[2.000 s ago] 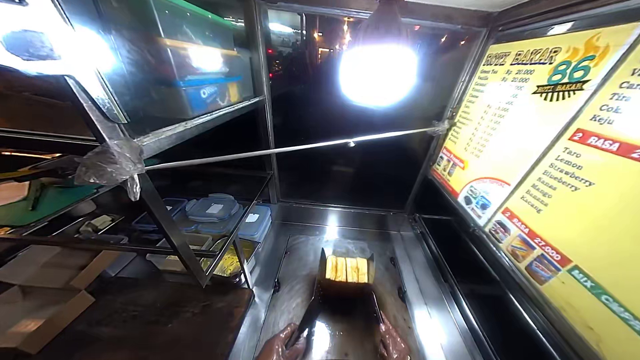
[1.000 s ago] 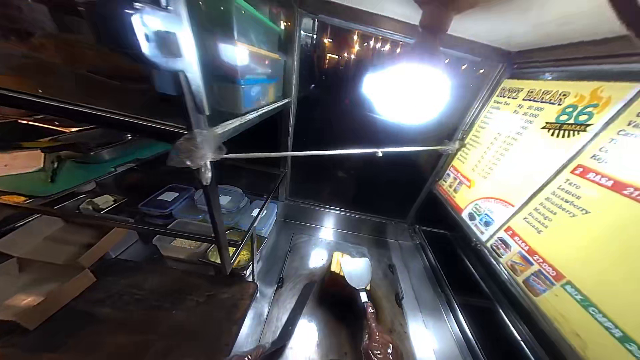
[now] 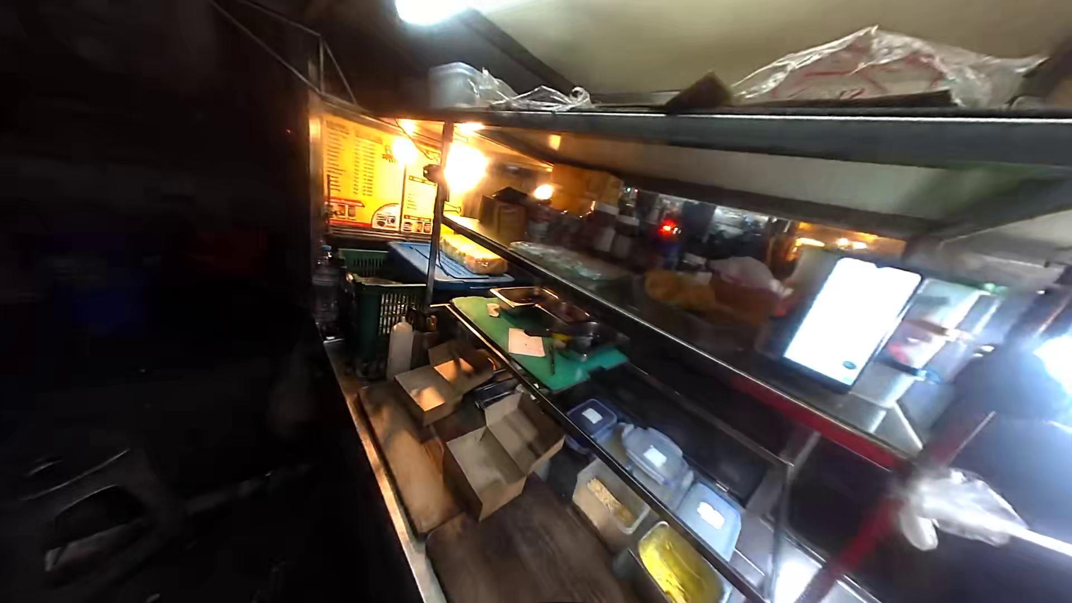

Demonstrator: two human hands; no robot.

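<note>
Neither of my hands shows in the head view now, so what they hold cannot be seen. Two open cardboard boxes, a nearer one (image 3: 490,469) and a farther one (image 3: 429,394), stand on the wooden counter (image 3: 536,548). Beyond them lies a green cutting board (image 3: 578,375) bearing a pale square item (image 3: 525,342), utensils and metal trays. Lidded plastic containers (image 3: 656,455) line the lower shelf. Beside them is an uncovered tub of yellow shreds (image 3: 677,565) and another with pale bits (image 3: 611,502). Loaves of bread (image 3: 473,254) rest on a blue lid at the back.
Metal shelf rails cross the view diagonally. A lit tablet or phone (image 3: 850,322) leans on the upper shelf at right. A green plastic crate (image 3: 385,314) and a white squeeze bottle (image 3: 400,347) stand behind the boxes. Plastic wrap (image 3: 963,507) is tied round a post at right.
The view has swung far left, from the metal griddle to the shelves and boxes. Both hands, the spatula held over the bread and the griddle's bread have left the view.
</note>
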